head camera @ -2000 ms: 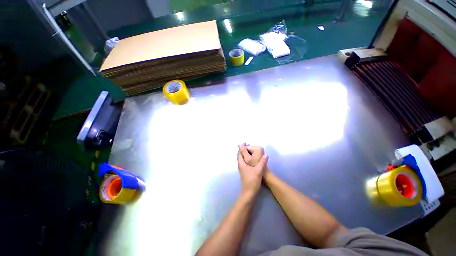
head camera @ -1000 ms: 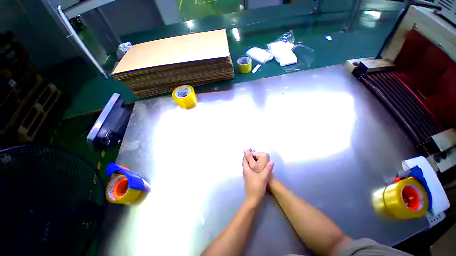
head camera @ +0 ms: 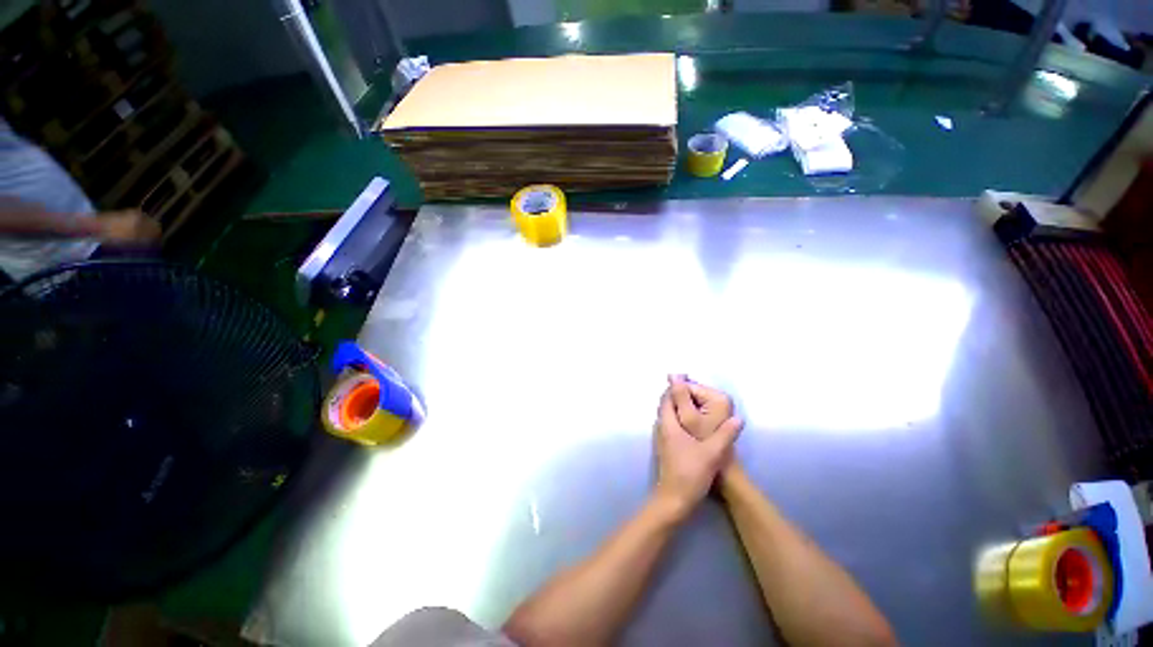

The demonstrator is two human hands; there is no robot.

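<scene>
My left hand (head camera: 689, 463) and my right hand (head camera: 712, 408) are clasped together above the middle of the shiny metal table (head camera: 835, 506). Their fingers are folded closed, and I see no object in them. Part of each hand is hidden by the other. A blue tape dispenser with a yellow roll (head camera: 377, 405) sits at the table's left edge. A second dispenser with yellow tape (head camera: 1056, 579) is at the near right corner. A bare yellow tape roll (head camera: 540, 217) lies near the far left edge.
A stack of flat tan cardboard sheets (head camera: 544, 95), another yellow roll (head camera: 707, 154) and white packets (head camera: 816, 137) lie beyond the far edge. Dark rollers (head camera: 1087, 322) are at right. A black fan (head camera: 152, 430) stands at left, with a person's arm (head camera: 76, 224) behind it.
The view has turned left, so the table things shift right in the picture. A person's arm and light clothing now show at the left edge. My hands stay clasped.
</scene>
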